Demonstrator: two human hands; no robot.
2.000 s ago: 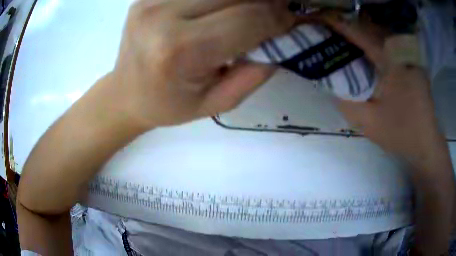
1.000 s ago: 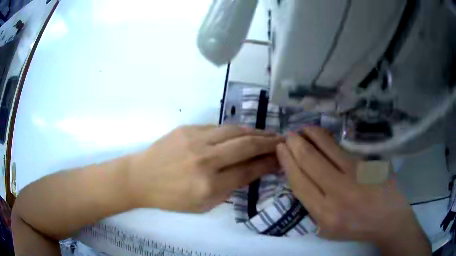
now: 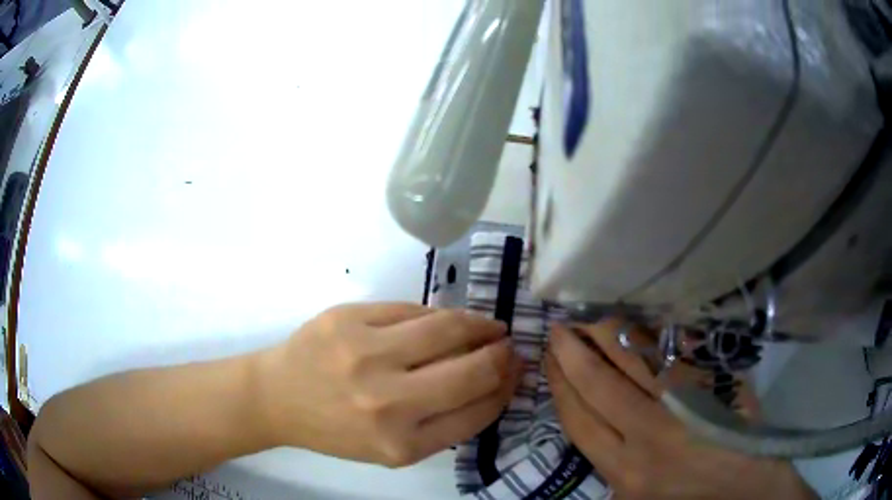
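A striped grey-and-white waistband (image 3: 489,266) with a black tape (image 3: 510,278) along it lies on the machine bed, left of and partly under the machine head. My left hand (image 3: 391,381) has its fingertips closed on the band's left side. My right hand (image 3: 636,410) lies on the cloth to the right, its fingertips under the machine head; whether it pinches the cloth is hidden. A black label with pale lettering (image 3: 565,480) shows on the striped cloth at the bottom edge. The needle is not clearly visible.
The off-white sewing machine head (image 3: 675,166) fills the upper right. A pale rounded tube (image 3: 440,176) hangs beside it. A shiny metal plate (image 3: 451,269) lies left of the band. A pale curved tube (image 3: 782,439) crosses over my right hand. The white table (image 3: 215,195) extends left.
The view has shifted, so the machine head and hands appear lower. My left hand has moved away from my right, showing more striped cloth between them. Earlier, both hands held the labelled band raised.
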